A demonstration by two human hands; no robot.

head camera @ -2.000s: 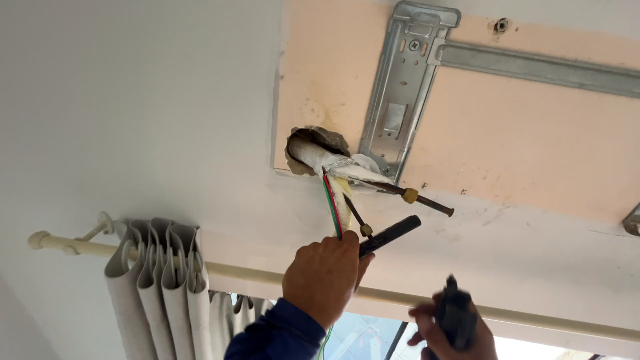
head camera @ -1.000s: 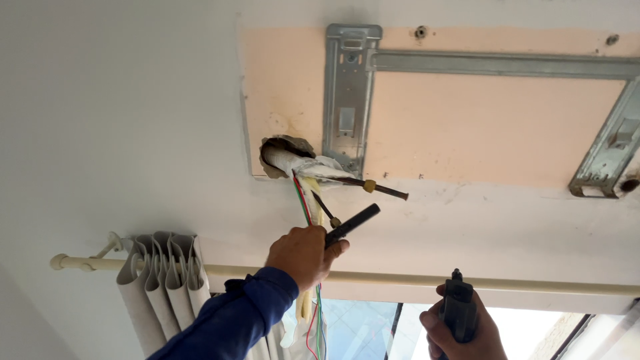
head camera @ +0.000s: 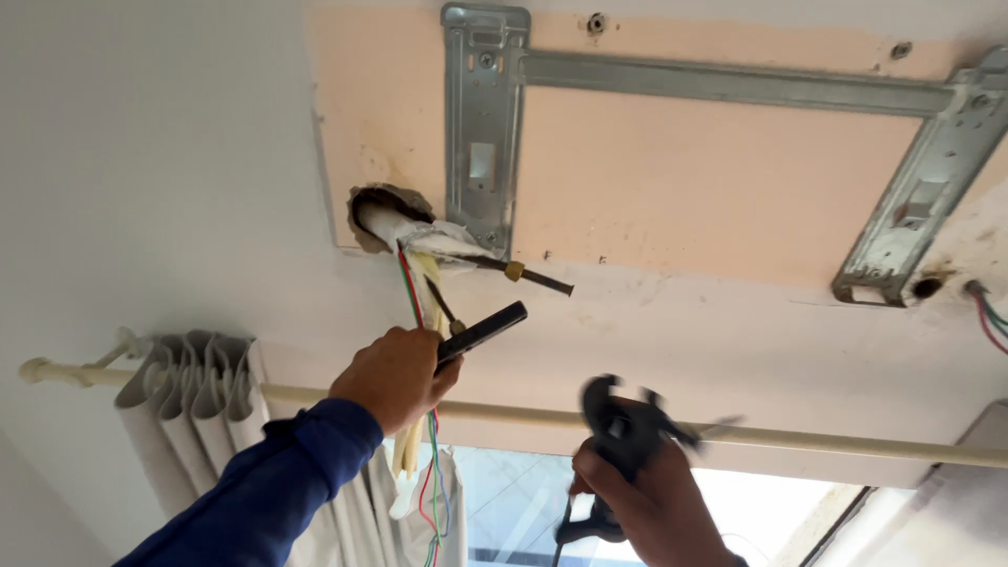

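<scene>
My left hand (head camera: 398,378) grips a dark bar-shaped tool (head camera: 488,331), a flaring bar by its look, at the end of a thin copper pipe with a brass flare nut (head camera: 457,327). My right hand (head camera: 650,488) is raised lower right, apart from the pipes, and holds a black clamp-like tool (head camera: 622,433), blurred by motion. A second copper pipe (head camera: 547,281) with a brass flare nut (head camera: 514,271) points right above my left hand. Both pipes come out of white wrapping (head camera: 441,236) at a wall hole (head camera: 390,205). Red and green wires (head camera: 411,287) hang beside them.
A metal mounting bracket (head camera: 732,83) is fixed to the peach wall patch above. A curtain rod (head camera: 512,413) with a bunched grey curtain (head camera: 197,378) crosses below, in front of a window (head camera: 512,504). More wires (head camera: 984,311) emerge at the far right.
The black tool in my right hand has turned and now shows its jaw-like arms. My left hand keeps its grip on the dark bar by the thin pipe. The view has shifted to the right.
</scene>
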